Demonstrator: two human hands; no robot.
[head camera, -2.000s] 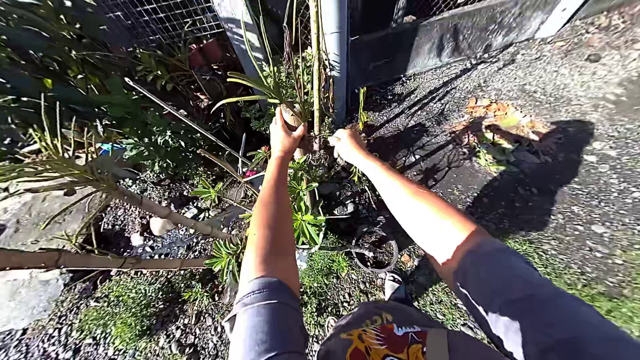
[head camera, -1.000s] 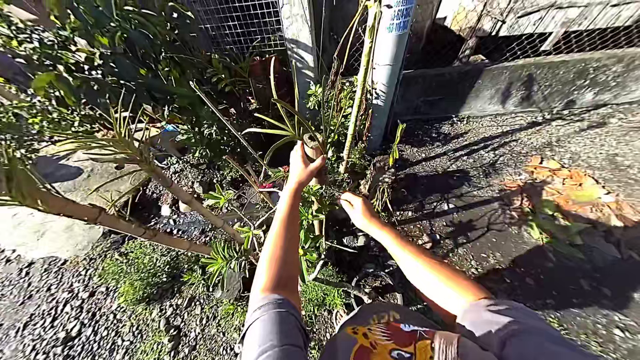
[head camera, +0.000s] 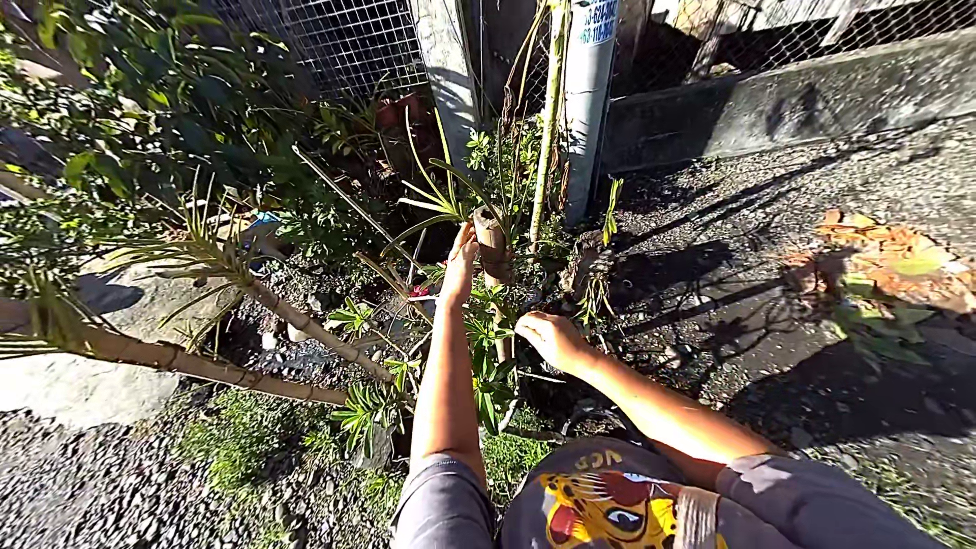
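Note:
An upright cut stem (head camera: 492, 236) with a hollow-looking top stands in the middle of the plants. My left hand (head camera: 460, 263) is at its left side, fingers pointing up close against it; whether they grip it I cannot tell. Long narrow leaves (head camera: 442, 200) spread from beside the stem's top, just above my fingertips. My right hand (head camera: 550, 339) is lower and to the right of the stem, fingers bent and pointing left, near green leafy shoots (head camera: 488, 358). Whether it holds anything is unclear.
A metal pole (head camera: 587, 114) and a concrete post (head camera: 450, 84) rise behind the stem. Ringed trunks (head camera: 229, 374) lean across the left, over a large rock (head camera: 91, 385). A low concrete wall (head camera: 762, 114) runs at back right, with dry leaves (head camera: 900, 259) on the gravel.
My left hand was around the stem's top and is now lower along its left side. My right hand is farther below the stem's top than in the oldest frame. The view has shifted.

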